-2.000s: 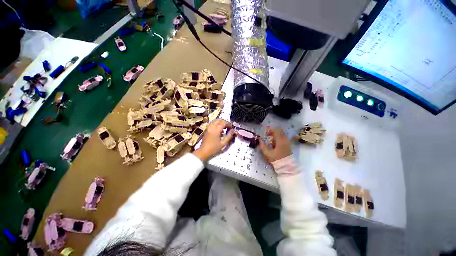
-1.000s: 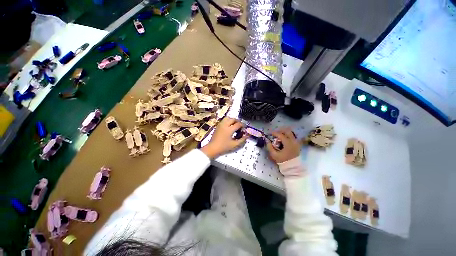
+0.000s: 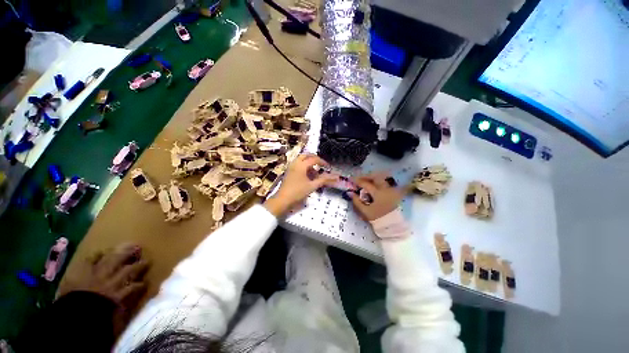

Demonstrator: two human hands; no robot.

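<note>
A pink toy car body [image 3: 340, 182] is between my two hands over the perforated base plate [image 3: 331, 220], just below the black duct inlet [image 3: 347, 135]. My left hand [image 3: 298, 183] has its fingertips on the car's left end. My right hand [image 3: 378, 196] has its fingers on the right end. The fingers hide much of the car and whatever is under it, so I cannot tell if it touches a fixture. A large heap of tan toy car bodies [image 3: 241, 148] lies on the brown bench to the left.
Another person's hand [image 3: 117, 272] with a dark sleeve rests on the bench at lower left. Tan cars [image 3: 483, 269] stand grouped on the white table at right, near the control panel [image 3: 502, 134]. A black cable [image 3: 293, 62] hangs beside the silver duct [image 3: 347, 62].
Another person's hand has come in at lower left, where pink cars lay; those cars no longer show. My hands have moved closer together around the pink car.
</note>
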